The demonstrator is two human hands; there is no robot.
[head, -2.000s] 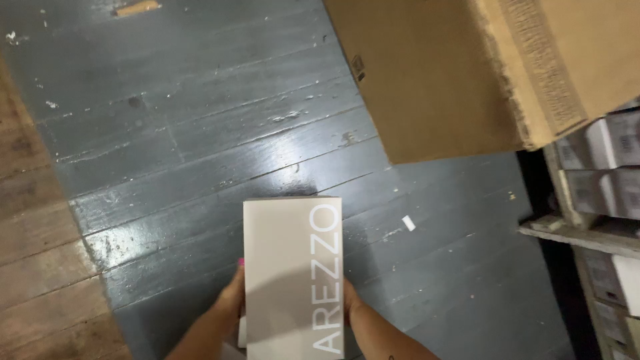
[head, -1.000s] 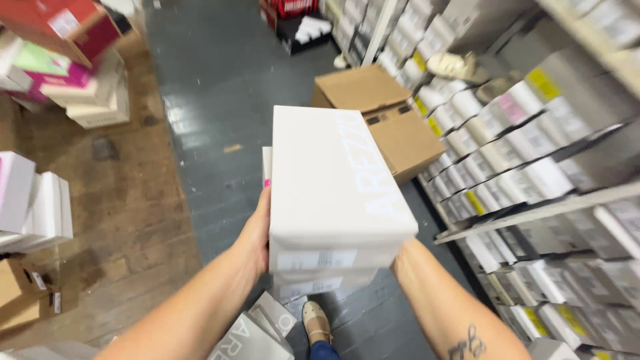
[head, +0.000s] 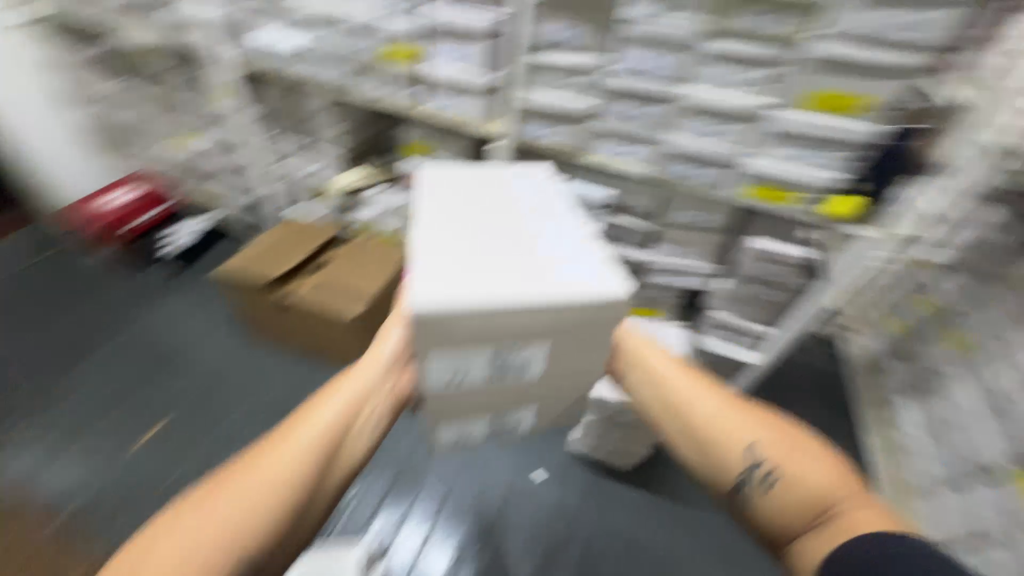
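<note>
A stack of light shoe boxes [head: 512, 240] is held up in front of me, one box on another, with pale labels on the near ends. My left hand [head: 396, 352] grips the left side of the stack. On the right side my right hand [head: 622, 348] holds it, mostly hidden behind the boxes. The fingers of both hands are largely out of sight, and the picture is blurred by motion.
Shelves filled with shoe boxes [head: 696, 144] run across the back. An open brown cardboard box [head: 320, 296] stands on the dark plank floor [head: 216, 400] at left, near a red box [head: 120, 208]. White boxes [head: 612, 428] sit low by a pale shelf post [head: 832, 280].
The held boxes have been raised from low over the floor to in front of the shelves. The view has swung round strongly toward the shelving. Both hands have stayed on the boxes.
</note>
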